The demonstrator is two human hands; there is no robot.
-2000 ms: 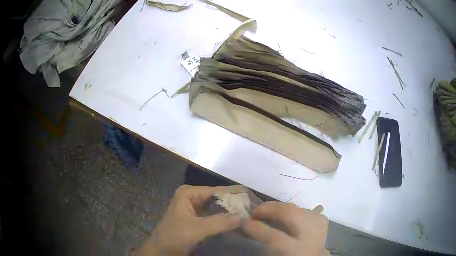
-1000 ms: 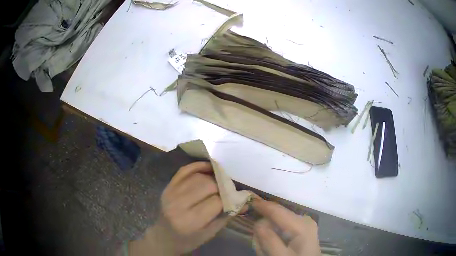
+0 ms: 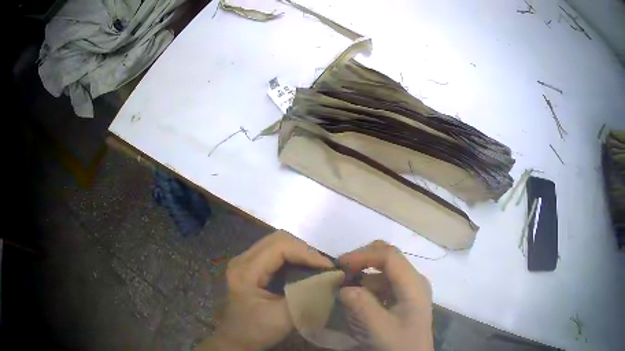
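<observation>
My left hand (image 3: 264, 291) and my right hand (image 3: 387, 295) are close together at the table's front edge. Between them they pinch a band piece (image 3: 314, 301); its khaki face shows with a rounded end below my left fingers, and a dark part lies between the fingertips. The rest of the piece is hidden by the hands. A stack of band pieces (image 3: 404, 140) lies fanned on the white table (image 3: 192, 103), with one khaki piece lowest and nearest me. A white printed ticket (image 3: 280, 94) is at its left end.
A black smartphone (image 3: 542, 226) lies right of the stack, with thin trimmings (image 3: 526, 219) beside it. A tied bundle (image 3: 615, 185) is cut off at the right edge. A crumpled pale garment pile (image 3: 103, 48) is at upper left. Thread ends and a curling khaki strip (image 3: 322, 24) lie on the table.
Both hands have stayed on the piece. Its end, which stood up above my left hand, now hangs below the fingertips, khaki face showing. The fingertips have come together. The view has shifted slightly.
</observation>
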